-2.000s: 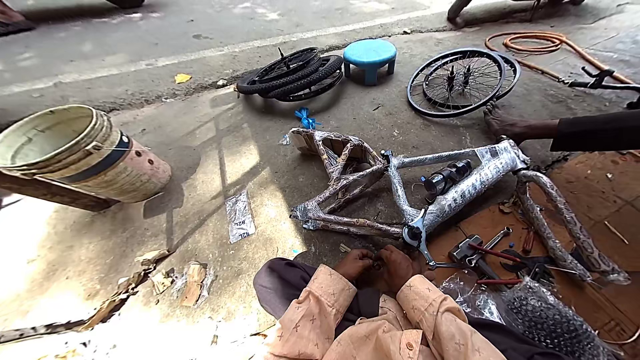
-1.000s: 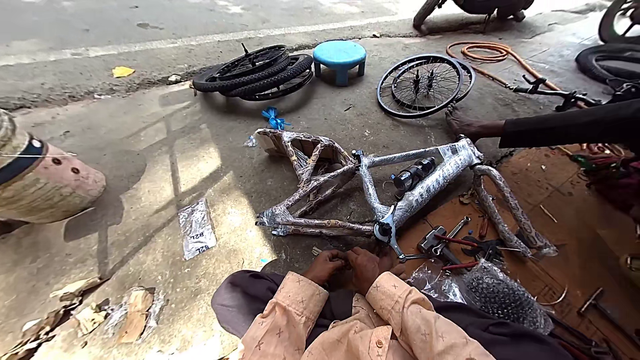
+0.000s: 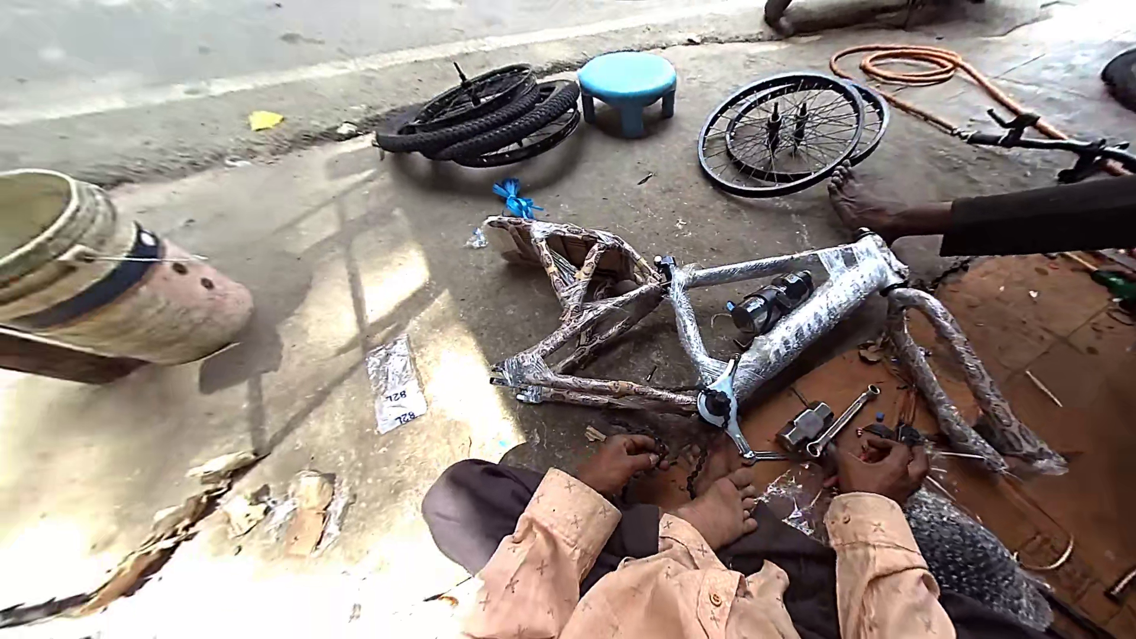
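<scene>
My left hand (image 3: 619, 463) pinches one end of a dark bicycle chain (image 3: 697, 470), which hangs above my bare feet. My right hand (image 3: 883, 468) is at the tools on the right, its fingers on a small dark tool (image 3: 907, 434) whose kind I cannot tell. A combination wrench (image 3: 843, 421) lies beside a hammer head (image 3: 805, 426), just left of that hand. In front of me a plastic-wrapped bicycle frame (image 3: 790, 341) lies on its side, with a crank arm (image 3: 732, 417) at its bottom bracket and a wrapped fork (image 3: 967, 382) at its right end.
Stacked tyres and wheels (image 3: 488, 120), a blue stool (image 3: 627, 78) and spoked rims (image 3: 781, 133) lie beyond the frame. Another person's foot (image 3: 856, 202) rests near the rims. A bucket (image 3: 124, 275) is at the left, a plastic bag (image 3: 394, 386) nearer, and an orange hose (image 3: 914, 67) back right.
My hands were together in front of me; now my right hand has moved right to the tools, while my left hand stays near the same place with the chain.
</scene>
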